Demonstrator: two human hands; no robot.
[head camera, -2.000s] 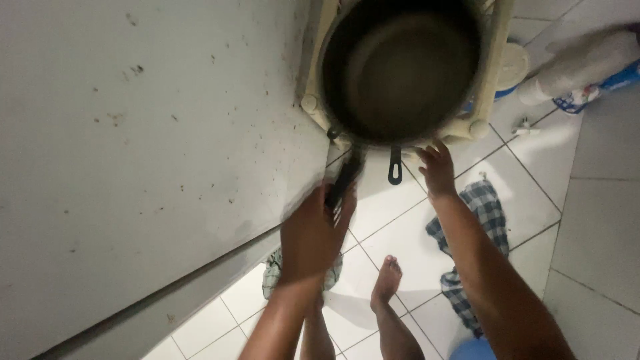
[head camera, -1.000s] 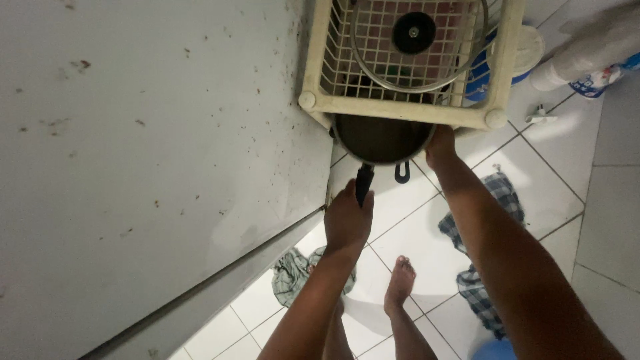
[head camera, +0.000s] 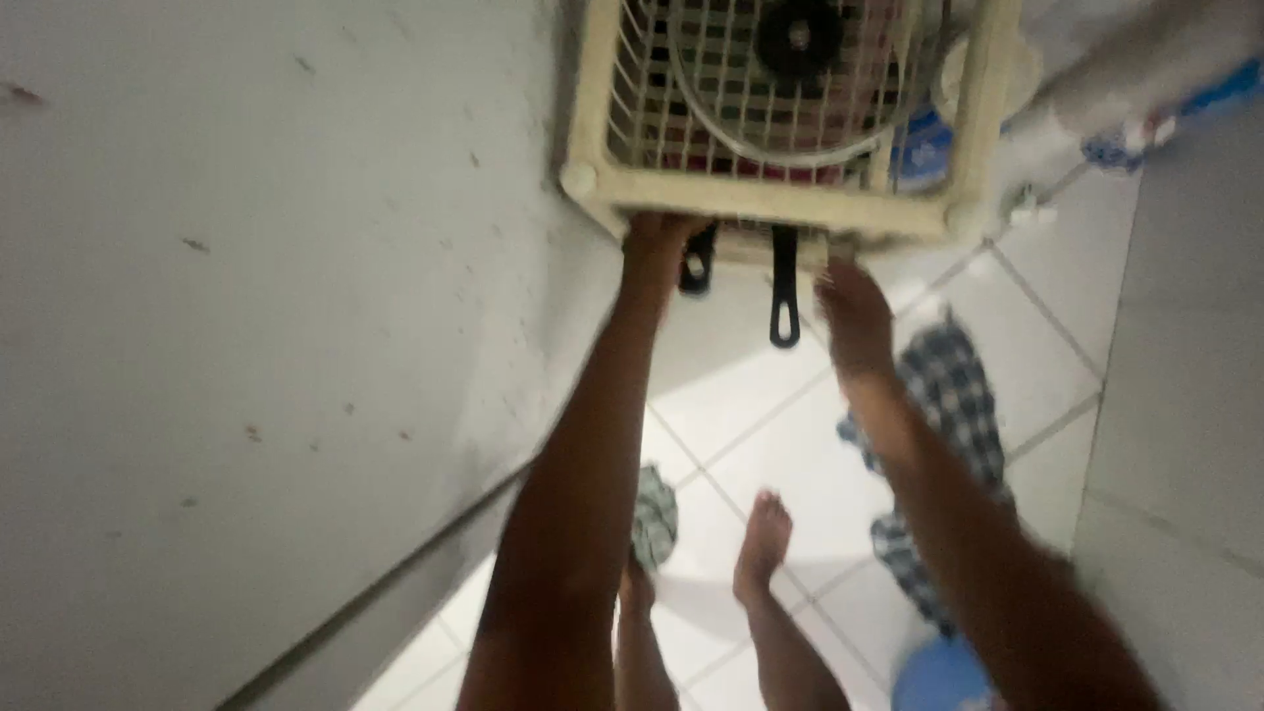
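A cream plastic rack (head camera: 770, 202) stands at the top, with a glass pan lid (head camera: 750, 148) with a black knob on its top grid. Below the grid, two black pan handles (head camera: 785, 286) stick out at the front; the pans themselves are hidden. My left hand (head camera: 667, 237) reaches under the rack's front rim beside the shorter handle, its fingers mostly hidden. To the right of the longer handle, my right hand (head camera: 854, 296) is at the lower front edge of the rack, blurred; whether it grips anything does not show.
A large white panel with specks (head camera: 296, 296) fills the left side. On the tiled floor lie a checked cloth (head camera: 953, 395) and a pale green cloth (head camera: 654, 518). A blue round object (head camera: 943, 676) is at the bottom right. My bare feet (head camera: 765, 533) stand on the tiles.
The dark frying pan, held above the rack at first and then at its front opening, is now under the top grid. My left hand has left its handle and moved up to the rack.
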